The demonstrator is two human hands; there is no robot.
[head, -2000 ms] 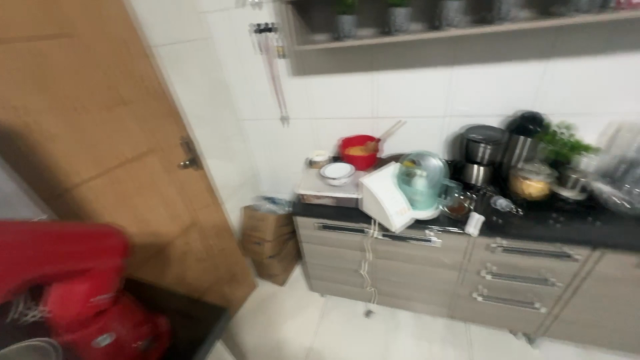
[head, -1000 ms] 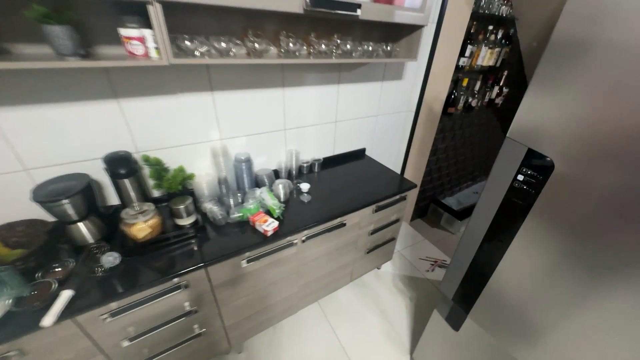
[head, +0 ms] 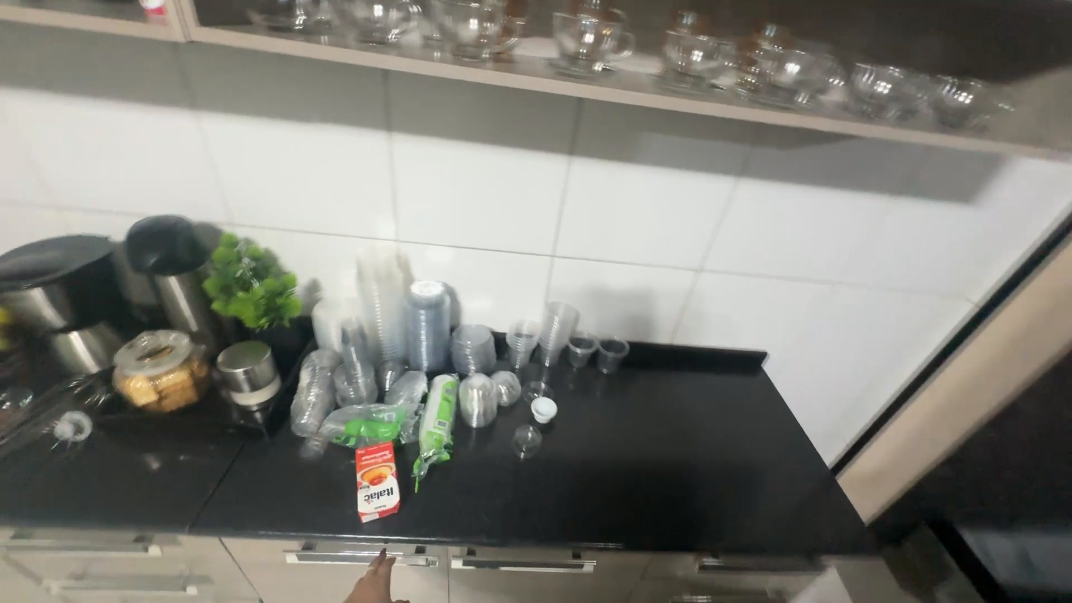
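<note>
My left hand (head: 374, 581) enters at the bottom edge, its fingers pointing up in front of a metal cabinet handle (head: 335, 556); whether they touch it is unclear. Nothing shows in its grasp. Above it, a red and white Italac carton (head: 378, 481) lies on the black countertop (head: 670, 477). Beside the carton lies a green-printed plastic sleeve (head: 437, 419), with another clear and green package (head: 368, 425) behind. Stacked clear plastic cups (head: 383, 310), a stack of lids or containers (head: 428, 327) and small cups (head: 557, 331) stand toward the wall. My right hand is out of view.
A jar of biscuits or toast (head: 162, 373), a steel-lidded container (head: 249, 374), a green plant (head: 251, 280) and a coffee maker (head: 71, 301) stand at left. Glass cups (head: 586, 38) line the shelf (head: 502, 71) overhead. A second handle (head: 522, 562) is right of my hand.
The view has swung right and come closer to the cups and carton. My left hand now shows at the bottom; neither earlier frame shows it.
</note>
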